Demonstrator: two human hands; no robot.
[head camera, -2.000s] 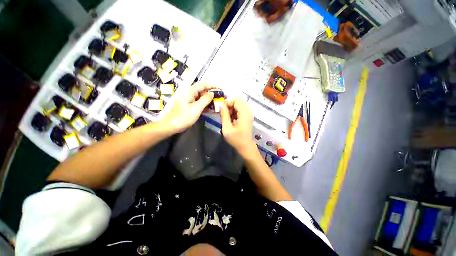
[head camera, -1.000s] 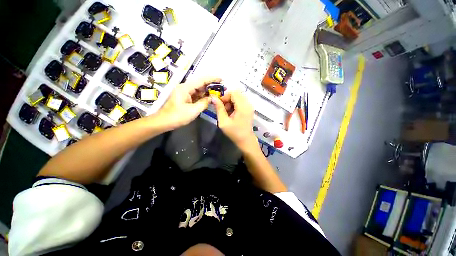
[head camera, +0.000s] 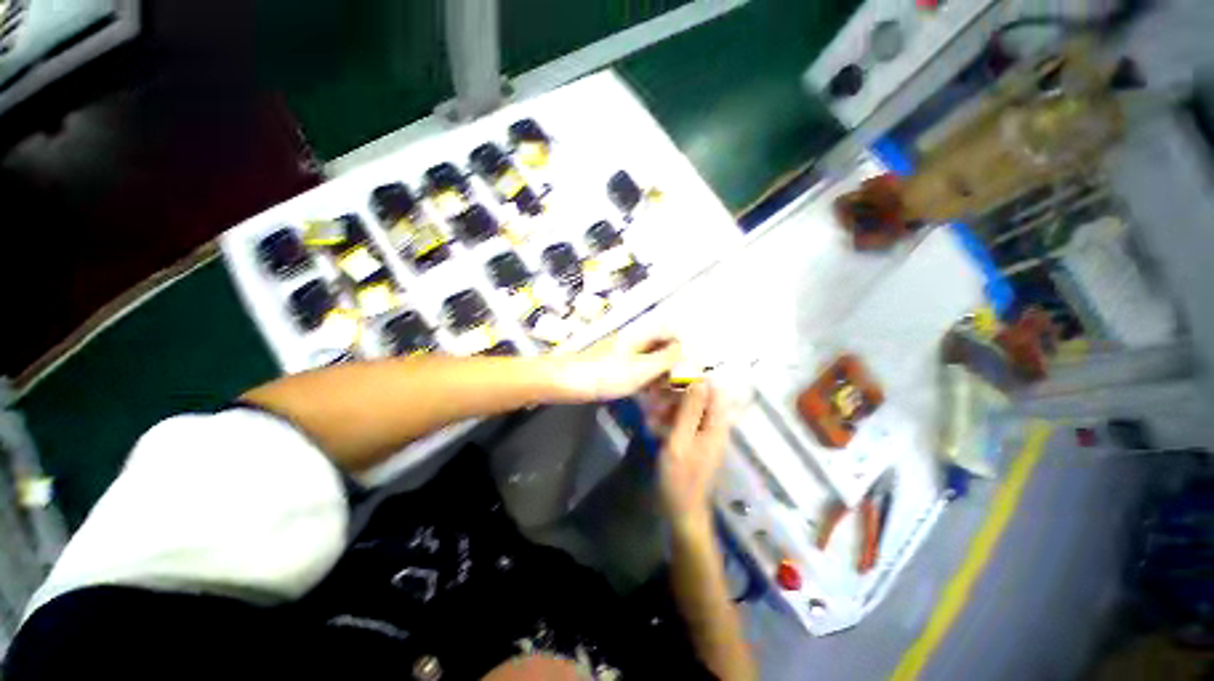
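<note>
A small watch unit with a yellow-edged battery (head camera: pixel 687 378) is between my two hands at the near left edge of the white press bed. The picture is blurred and my fingers hide most of it. My left hand (head camera: pixel 623 369) holds it from the left. My right hand (head camera: pixel 698 432) has its fingertips on it from the near side. The white tray (head camera: pixel 672 157) to the left holds rows of black units with silver and yellow batteries. An orange-brown fixture (head camera: pixel 840 399) with a yellow-marked centre stands on the metal plate of the bed.
Pliers with orange-red handles (head camera: pixel 869 532) lie at the right of the bed. A red button (head camera: pixel 788 575) is on its front edge. A pale keyed device (head camera: pixel 973 420) stands at right rear. More orange-brown blocks (head camera: pixel 873 212) are at the back. The green belt (head camera: pixel 719 100) runs behind the tray.
The view has swung, so tray and bed appear lower and further right. My hands still hold the unit together; in the last second the unit has become more hidden and blurred.
</note>
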